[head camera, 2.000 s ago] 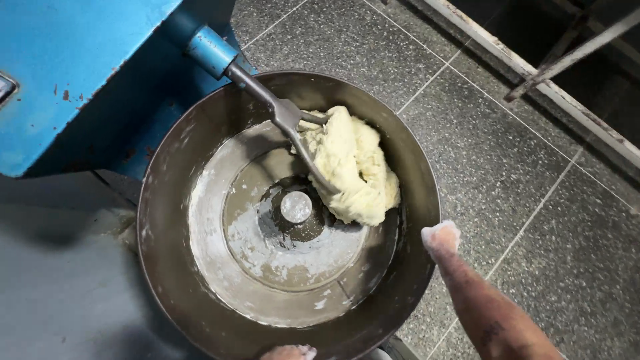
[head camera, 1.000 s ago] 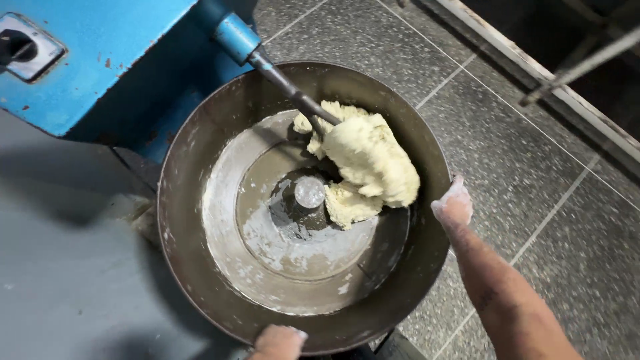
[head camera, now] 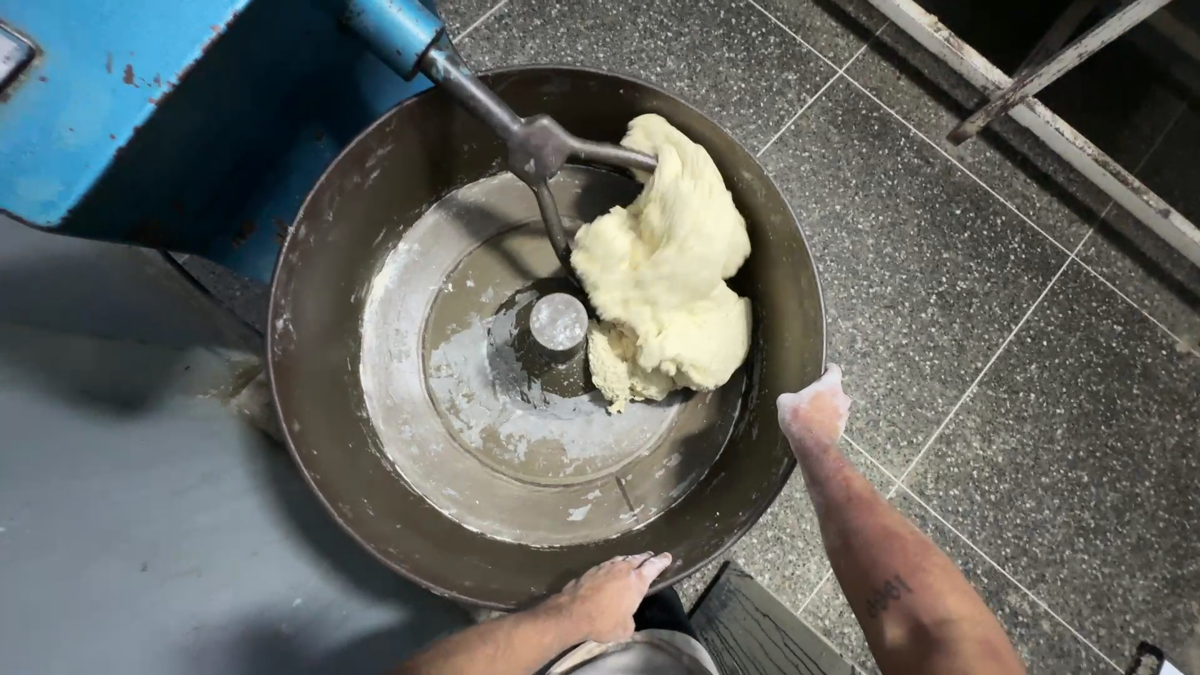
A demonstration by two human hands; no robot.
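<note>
A large metal mixer bowl (head camera: pixel 323 375) fills the middle of the head view, with a round metal hub (head camera: pixel 559 322) at its centre. Pale yellow dough (head camera: pixel 670 262) lies on the right side of the bowl, caught against the forked metal mixing arm (head camera: pixel 539 150) that comes down from the upper left. My right hand (head camera: pixel 814 408), whitened with flour or dough, grips the bowl's right rim. My left hand (head camera: pixel 614 592) rests on the near rim with its fingertips over the edge; whether it grips the rim is unclear.
The blue mixer housing (head camera: pixel 122 103), chipped in places, stands at the upper left. A grey surface (head camera: pixel 141 487) lies at the left. Speckled floor tiles (head camera: pixel 937 309) spread to the right, and a worn metal frame (head camera: pixel 1059 131) crosses the upper right. A dark panel (head camera: pixel 759 623) is below the bowl.
The dough has shifted and changed shape around the mixing arm, whose fork has turned. My left hand shows further over the near rim than two seconds ago. My right hand stays at the right rim.
</note>
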